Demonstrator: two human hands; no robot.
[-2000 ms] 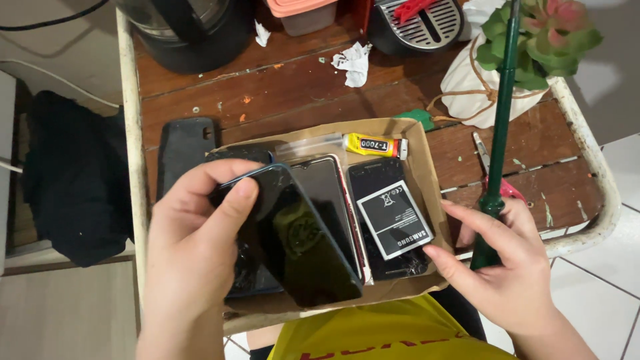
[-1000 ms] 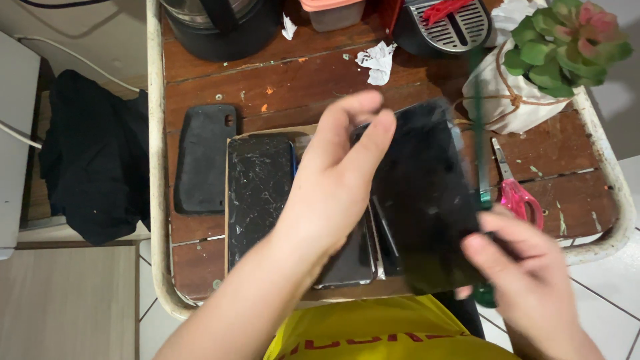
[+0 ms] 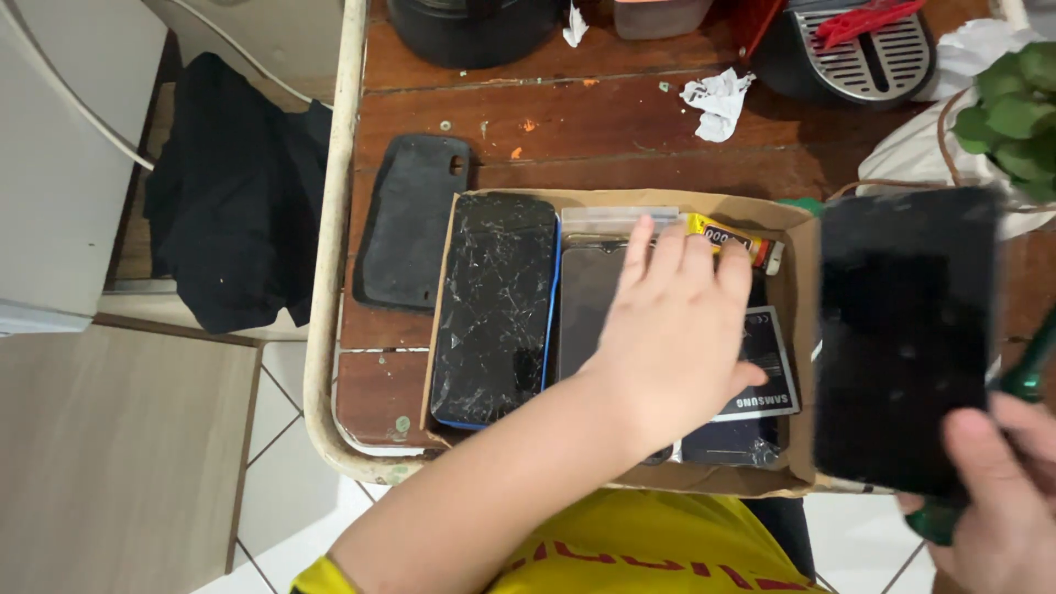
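My left hand (image 3: 672,338) reaches over the cardboard box (image 3: 800,330), its fingertips by a yellow glue tube (image 3: 726,239) and a clear plastic piece (image 3: 619,219). Whether it grips anything cannot be told. Beneath it lie a dark phone (image 3: 587,305) and a Samsung phone battery (image 3: 767,363) on another dark device. A phone with a cracked screen (image 3: 499,305) and blue edge fills the box's left side. On the right, my right hand (image 3: 990,478) holds a black phone-like slab (image 3: 907,330) upright beside the box; a green rod (image 3: 1031,363) passes behind that hand.
A black phone case (image 3: 412,223) lies left of the box on the wooden table (image 3: 511,124). Crumpled paper (image 3: 718,103), a coffee machine's drip tray (image 3: 866,58), a black round base (image 3: 474,33) and a potted succulent (image 3: 1015,115) stand behind. Dark cloth (image 3: 235,190) hangs at left.
The black slab has moved right, out beyond the box, in my right hand. My left hand, which held a dark phone two seconds ago, is now low over the box. The cracked phone shows fully.
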